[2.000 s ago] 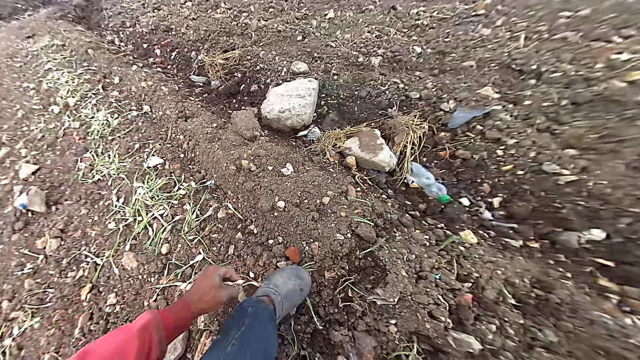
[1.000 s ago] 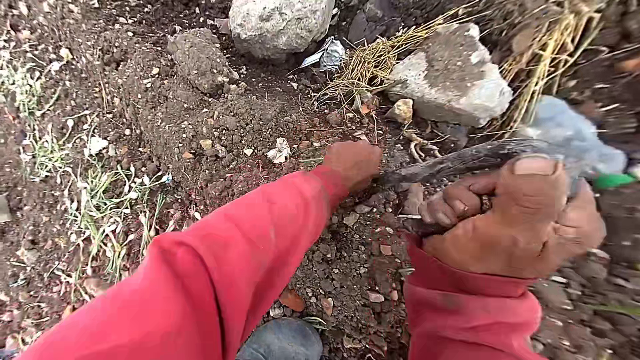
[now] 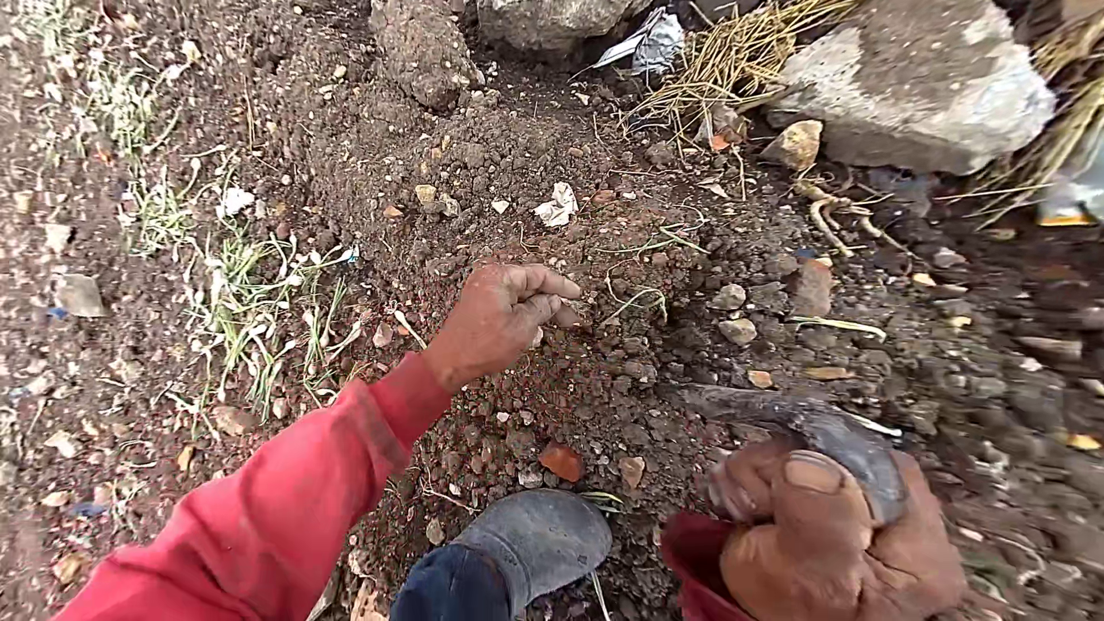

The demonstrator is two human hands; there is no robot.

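My right hand [image 3: 837, 526] is closed around a dark, curved handle [image 3: 793, 410] at the lower right; the far end of this tool lies low against the soil and its tip cannot be made out. Near the middle, my left hand [image 3: 517, 315] is over the loose earth, thumb and fingers drawn close together; whether a small thing is between them cannot be told. Pulled green plants with pale bulbs [image 3: 250, 302] lie on the soil left of my left hand. A thin green sprout [image 3: 642, 297] is just right of its fingertips.
A large stone [image 3: 914, 86] and dry straw [image 3: 733, 60] are at the upper right, another stone [image 3: 552, 21] at the top. Clear plastic [image 3: 1078, 190] shows at the right edge. My dark boot [image 3: 543, 535] stands at the bottom, beside a reddish shard [image 3: 561, 461].
My left hand has moved left, away from the tool. My right hand, still gripping the tool, is lower in view. Two seconds ago the view was wider and my right hand was not visible.
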